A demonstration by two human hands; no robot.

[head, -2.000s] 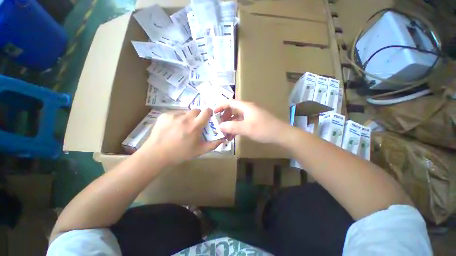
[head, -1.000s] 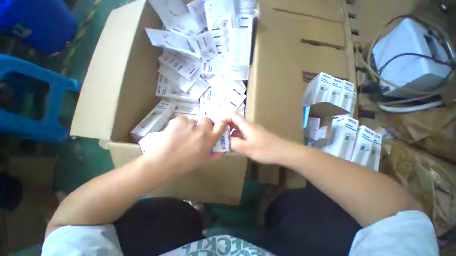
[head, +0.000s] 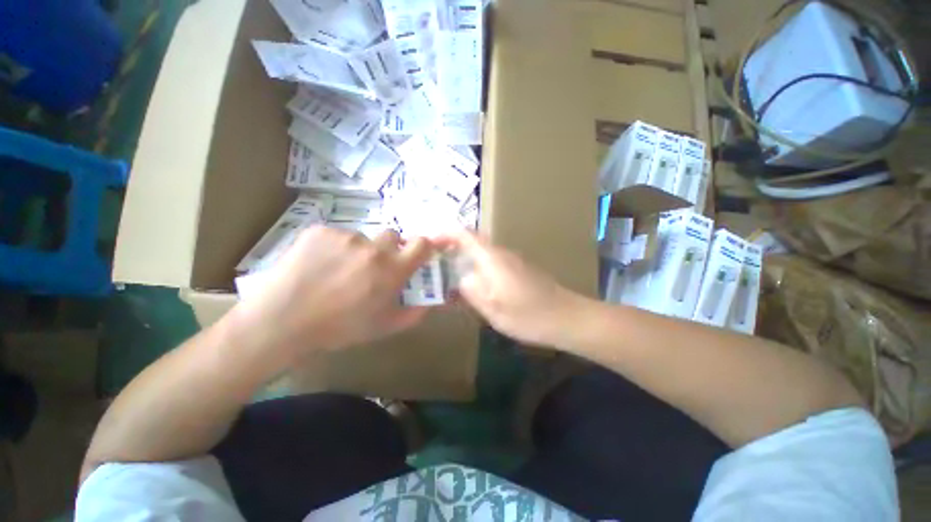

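Note:
A small white retail box [head: 425, 282] with dark print is between my two hands above the near edge of the open carton. My left hand [head: 332, 285] is closed around it from the left, its fingers covering most of the box. My right hand [head: 507, 290] touches the right end of the box with thumb and fingertips; the fingertips are blurred. Many loose white boxes [head: 332, 112] lie at angles in the large brown carton [head: 163, 153] beyond my hands. Glare washes out the pile's middle.
Upright white boxes [head: 679, 260] stand in two clusters at right, beside brown cardboard [head: 541, 133]. A white corded device [head: 817, 87] and brown-wrapped parcels [head: 842, 326] lie farther right. A blue stool [head: 61, 194] and blue bin [head: 61, 51] are at left.
The view shifted right, then back left. Both hands stay at the small box near the carton's near edge; the box now shows lower between them, with fingers in slightly different positions.

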